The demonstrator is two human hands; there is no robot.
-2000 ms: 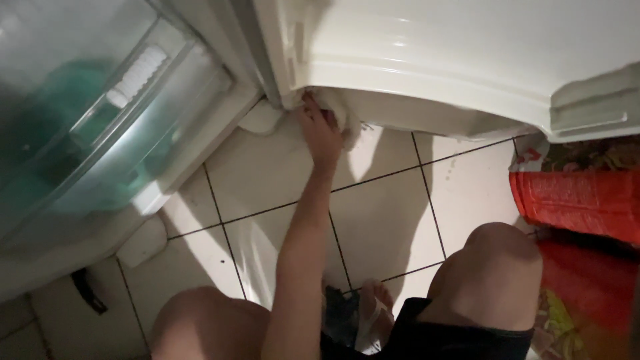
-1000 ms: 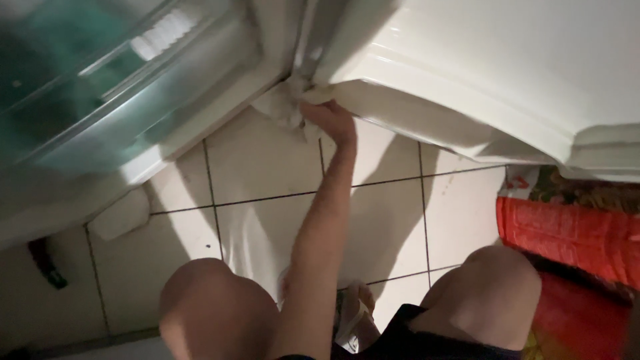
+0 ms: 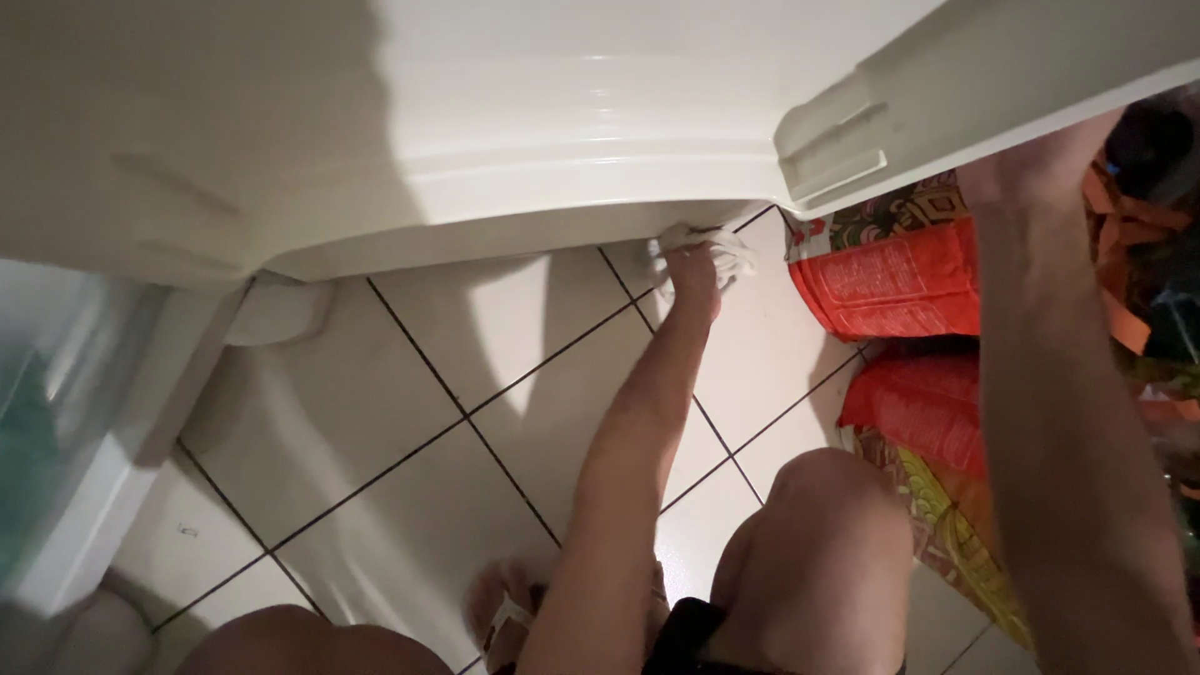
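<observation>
My left hand (image 3: 692,281) grips a crumpled white cloth (image 3: 733,261) at the tiled floor, just under the bottom edge of a white refrigerator door (image 3: 562,178). The cloth lies near the lower corner on the door's outer side. At the upper right, my right hand (image 3: 1041,173) is at the outer edge of the same door; its fingers are blurred and hidden by the door, so its hold does not show.
Red printed bags (image 3: 891,281) stand on the floor at the right, close to the door and beneath my right forearm. At the left are the refrigerator body (image 3: 122,469) and a pale foot or hinge cover (image 3: 277,309). My knees and a sandalled foot (image 3: 506,609) are below.
My left hand has moved right along the door's lower edge with the cloth, away from the hinge side. My right arm has come into view. The view has shifted.
</observation>
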